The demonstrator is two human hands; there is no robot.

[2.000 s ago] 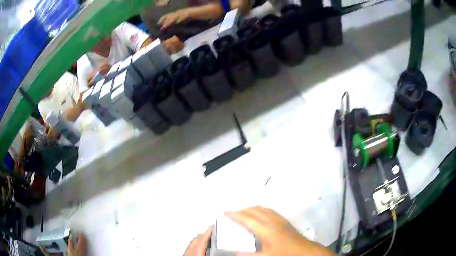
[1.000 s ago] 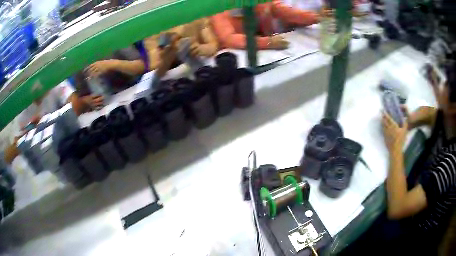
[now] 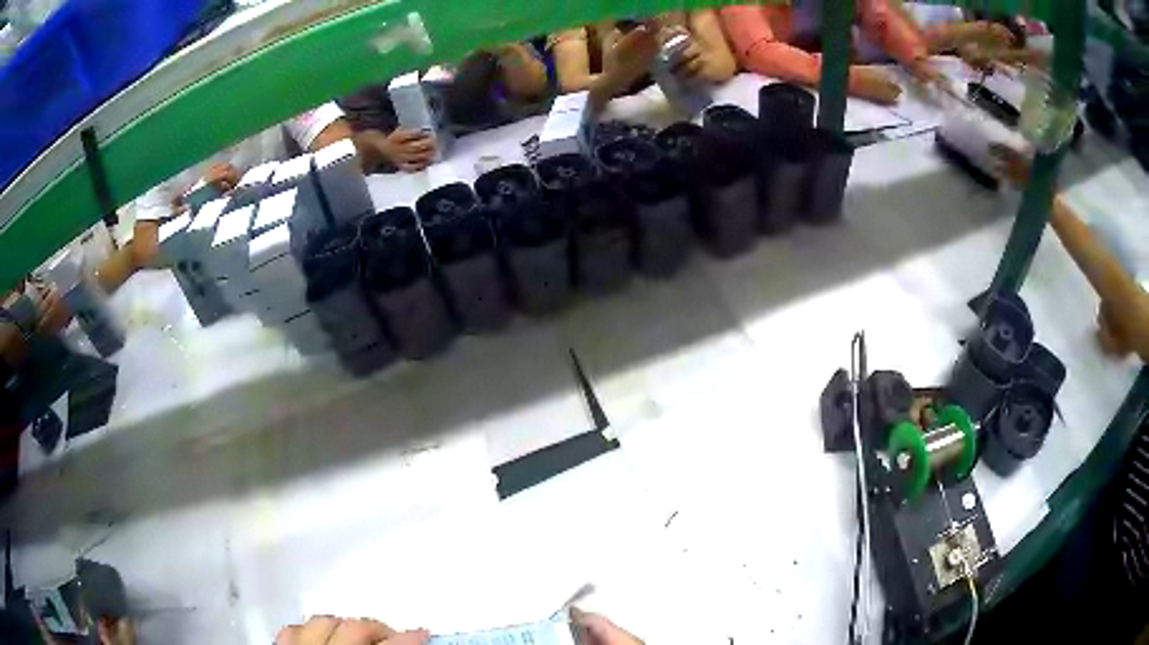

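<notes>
A light blue and white retail box (image 3: pixel 507 634) shows at the bottom edge, mostly cut off, with a printed side turned up. My left hand (image 3: pixel 350 631) is at its left end and my right hand (image 3: pixel 605 629) is at its right end, near a small raised flap (image 3: pixel 578 597). Both hands hold the box and are cut off by the picture's edge. Whether anything is inside the box is hidden.
Dark cup-like housings (image 3: pixel 542 258) stand in a long row beside stacked finished boxes (image 3: pixel 271 239). Black strips (image 3: pixel 554 462) lie on the white-covered table (image 3: pixel 365 504). A solder wire feeder (image 3: pixel 932 504) and more housings (image 3: pixel 1018 422) are at right. People's hands work across the table.
The view swung right, then back left. My hands were out of view one second ago and show again. The box showed a plain white end two seconds ago; now it shows a printed side.
</notes>
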